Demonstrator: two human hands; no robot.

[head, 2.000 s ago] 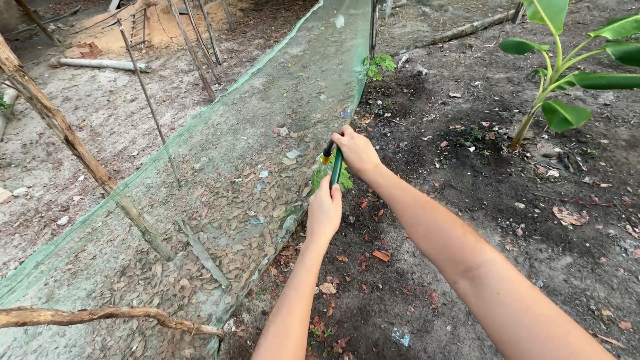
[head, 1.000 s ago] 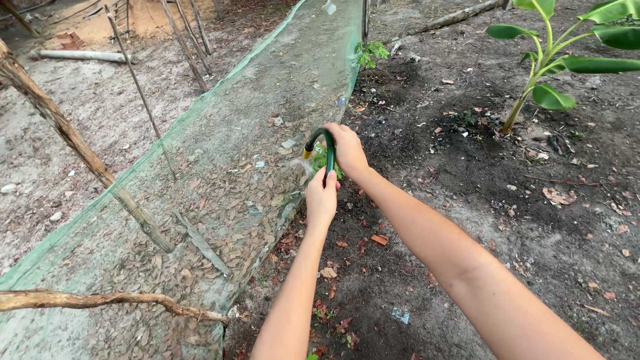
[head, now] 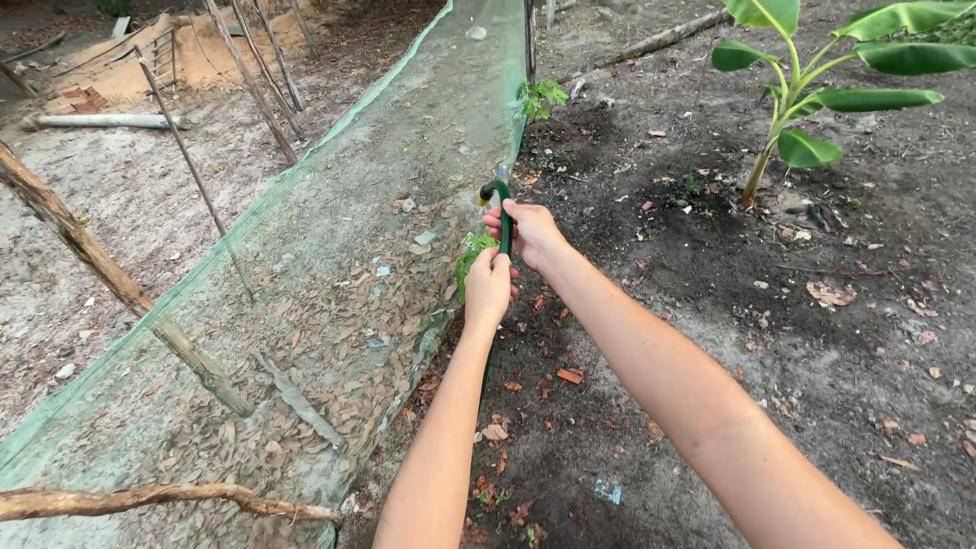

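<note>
A green garden hose [head: 506, 229] is held in both hands near its end. My right hand [head: 530, 232] grips it just below the bend, and my left hand [head: 489, 288] closes round it lower down. Above the hands the hose curves over to the left, ending in a black and yellow fitting [head: 484, 195] that points down. Beneath that fitting a pale blur, seemingly water, falls near a small leafy green plant [head: 474, 255], partly hidden by my hands. The rest of the hose runs down behind my left forearm.
A green mesh fence [head: 343, 221] slants along the left, with wooden poles [head: 99, 259] and a crooked branch [head: 168, 497] against it. Another small plant [head: 540, 99] grows by the far fence post [head: 530, 42]. A young banana plant [head: 785, 107] stands at the upper right in dark soil strewn with dry leaves.
Two seconds ago the hose showed as a straighter piece between the hands; its end now arches over to the left. Both hands have stayed on it.
</note>
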